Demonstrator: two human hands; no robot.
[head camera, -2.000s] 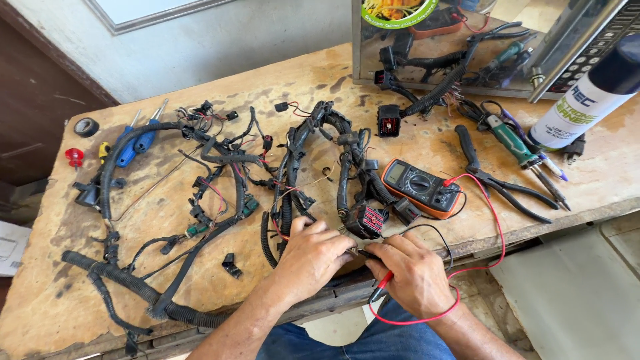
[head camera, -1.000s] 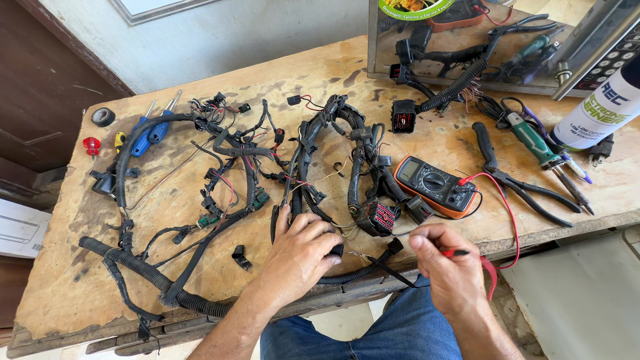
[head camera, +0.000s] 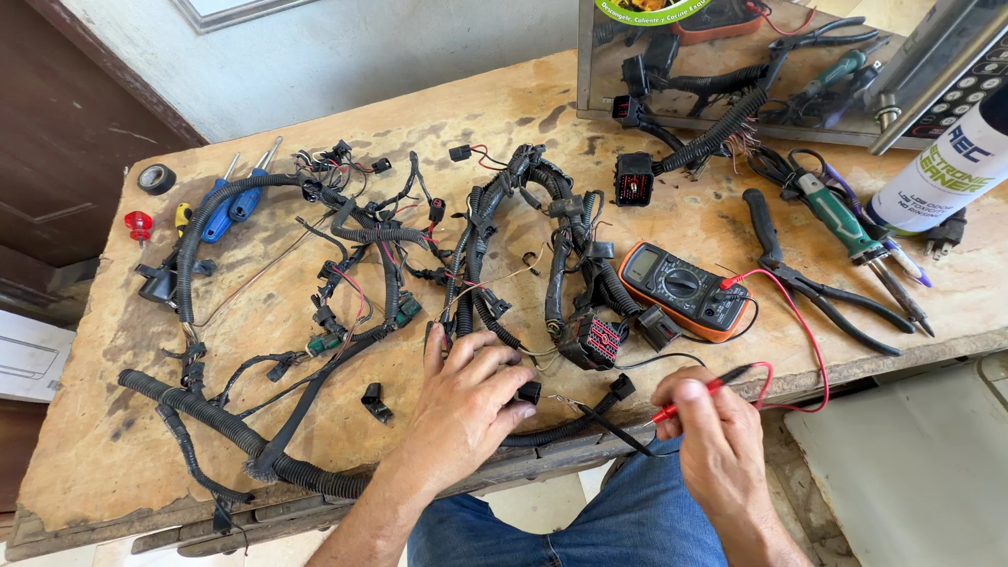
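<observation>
My left hand (head camera: 472, 402) rests on the wiring harness near the table's front edge, thumb and fingers around a small black connector (head camera: 528, 392). In my right hand (head camera: 713, 429) is a red test probe (head camera: 697, 400), its tip pointing left. A black lead or probe (head camera: 614, 429) lies across the harness between my hands. Its contact with the bare-looking wire ends is unclear. Behind my hands sit a large black connector with red pin rows (head camera: 592, 340) and an orange digital multimeter (head camera: 683, 290), with the red lead plugged in. Corrugated harness branches (head camera: 472, 252) spread leftward.
Long-nose pliers (head camera: 787, 272), a green-handled soldering iron (head camera: 839, 216) and a spray can (head camera: 945, 169) stand or lie at right, before a microwave oven (head camera: 913, 102). Blue screwdrivers (head camera: 228, 206), a red stubby screwdriver (head camera: 138, 225) and black tape (head camera: 156, 179) are at far left. A loose connector (head camera: 377, 402) lies left of my hand.
My hands, close together two seconds ago, are now apart. My right hand has moved right with the red probe, whose tip now shows. My left hand has stayed on the harness since one second ago.
</observation>
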